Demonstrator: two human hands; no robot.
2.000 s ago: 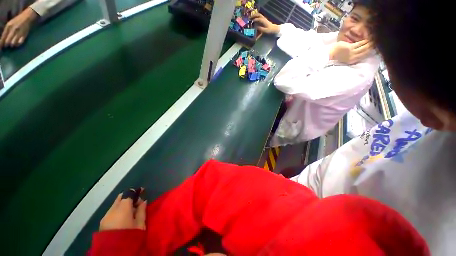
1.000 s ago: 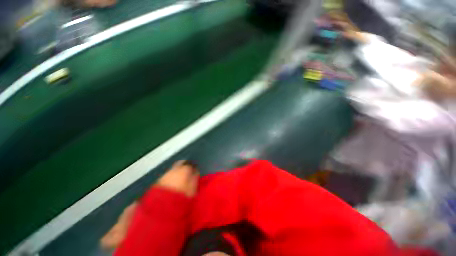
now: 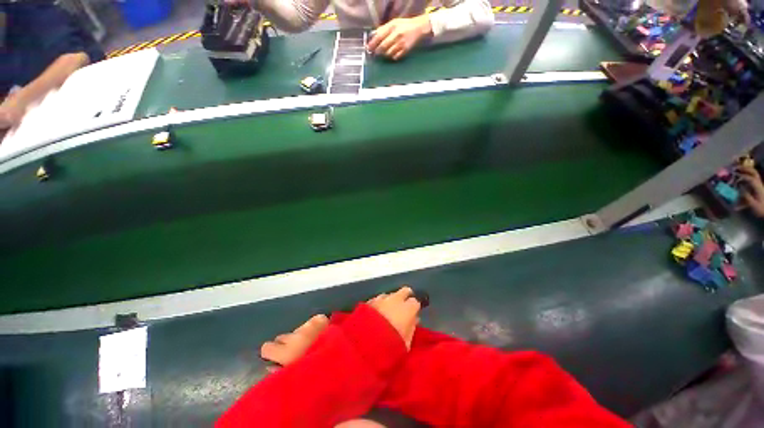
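My forearms in red sleeves are crossed on the dark green bench edge (image 3: 519,301). My left hand (image 3: 400,309) lies over the right sleeve, with a dark band at a fingertip and nothing seen in it. My right hand (image 3: 295,341) rests on the bench to the left, partly hidden by the left sleeve, with no object seen in it. Beyond the pale rail is the green conveyor belt (image 3: 335,221). Small yellow-and-black blocks with pale tops, perhaps transformers, lie along its far side, one at the middle (image 3: 320,120) and one farther left (image 3: 162,139).
A white label (image 3: 123,359) is on the near bench at left. A pile of coloured components (image 3: 704,255) lies at right, near black trays (image 3: 641,113) and a metal post (image 3: 695,171). Across the belt are a worker's hand (image 3: 400,37), a compartment strip (image 3: 348,63), a black box (image 3: 234,38) and a white board (image 3: 80,100).
The view has swung left, bringing the far bench, belt blocks and white label into sight. The second hand, blurred one second ago, now shows clearly. The arms remain crossed on the bench.
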